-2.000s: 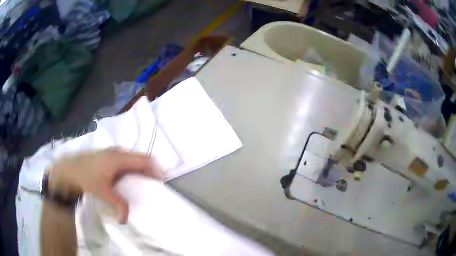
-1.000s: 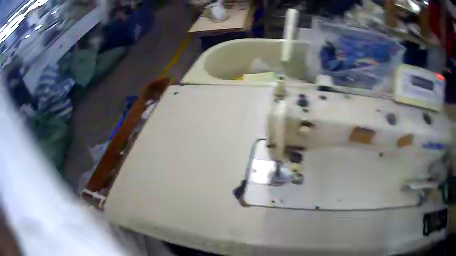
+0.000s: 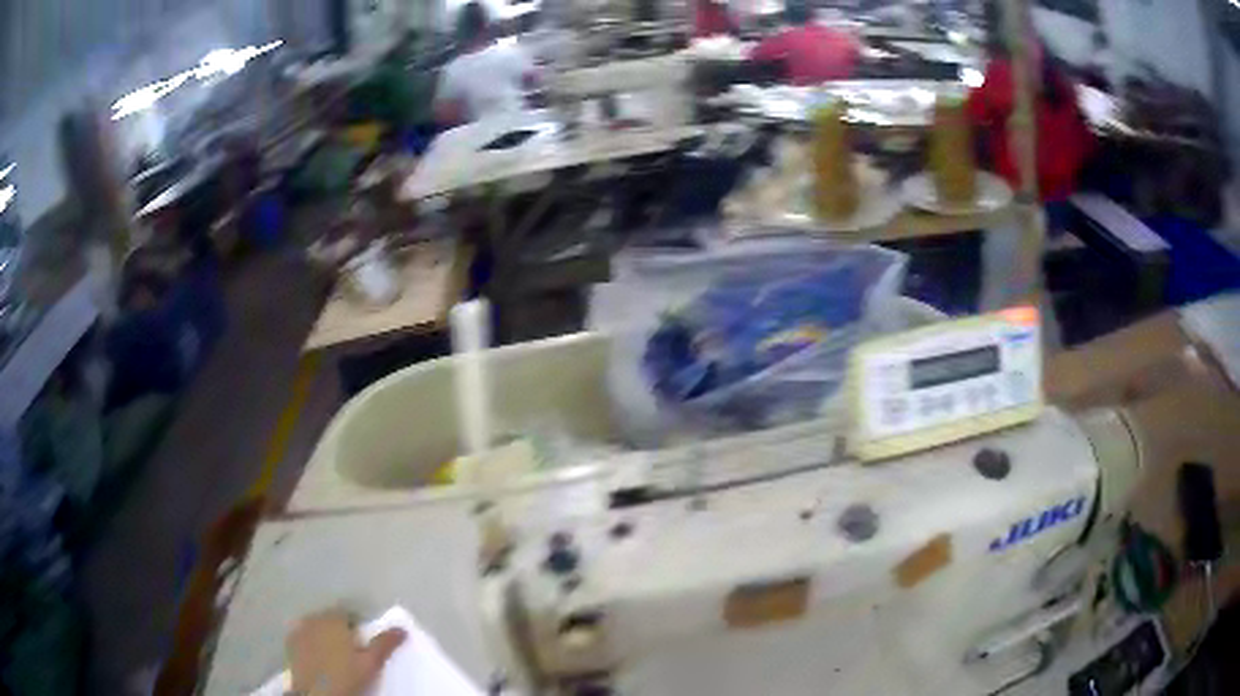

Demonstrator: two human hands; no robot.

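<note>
My left hand (image 3: 333,655) is at the bottom edge of the view, left of the machine head, partly cut off. It holds a white cloth piece (image 3: 424,666), whose corner shows to the right of the fingers. Most of the cloth is cut off by the lower edge. The cream lockstitch machine (image 3: 816,585), with blue lettering and brown patches, lies across the lower right. Its presser foot and needle are out of view. My right hand is not in view.
A cream built-in tray (image 3: 408,422) and a clear bag of blue items (image 3: 762,333) stand behind the machine. A control box (image 3: 945,381) stands on its rear edge. Dark snips or a tool (image 3: 1198,510) are at the right. People and other tables are in the background.
The view has swung up and to the right, showing more of the floor behind. The white cloth that blurred across the left is gone; my left hand now shows with cloth on the table.
</note>
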